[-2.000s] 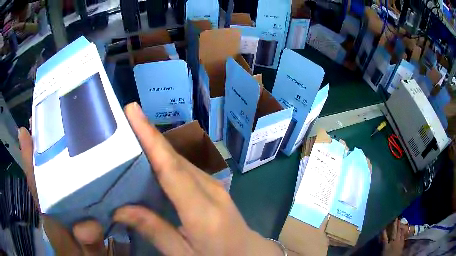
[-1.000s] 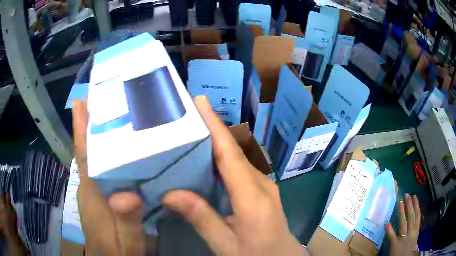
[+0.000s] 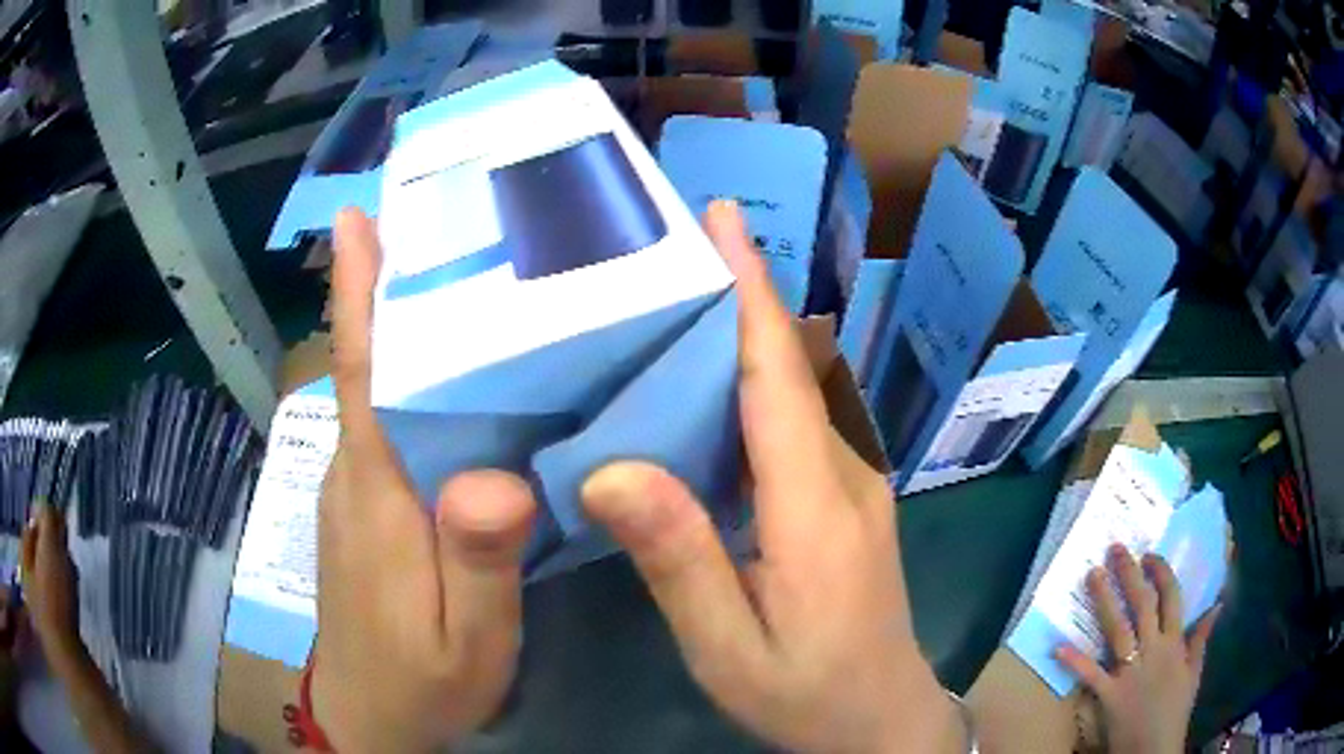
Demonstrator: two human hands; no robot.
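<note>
A light blue and white carton with a dark cylinder picture is held up between both my hands, its closed-flap end towards me. My left hand grips its left side, with the thumb on the bottom flaps. My right hand grips its right side, with the thumb pressing on the same flaps. One flap stands a little proud and overlaps the other. The far end of the carton is hidden.
Open cartons stand behind at the right. Flat blanks lie left and right, where another person's hand rests on the right stack. Dark slim parts lie far left beside another hand. A metal post rises at left.
The view has swung left, so the held carton sits nearer the middle. The bottom flaps have parted more under my thumbs. The other person's hand has moved onto the right stack.
</note>
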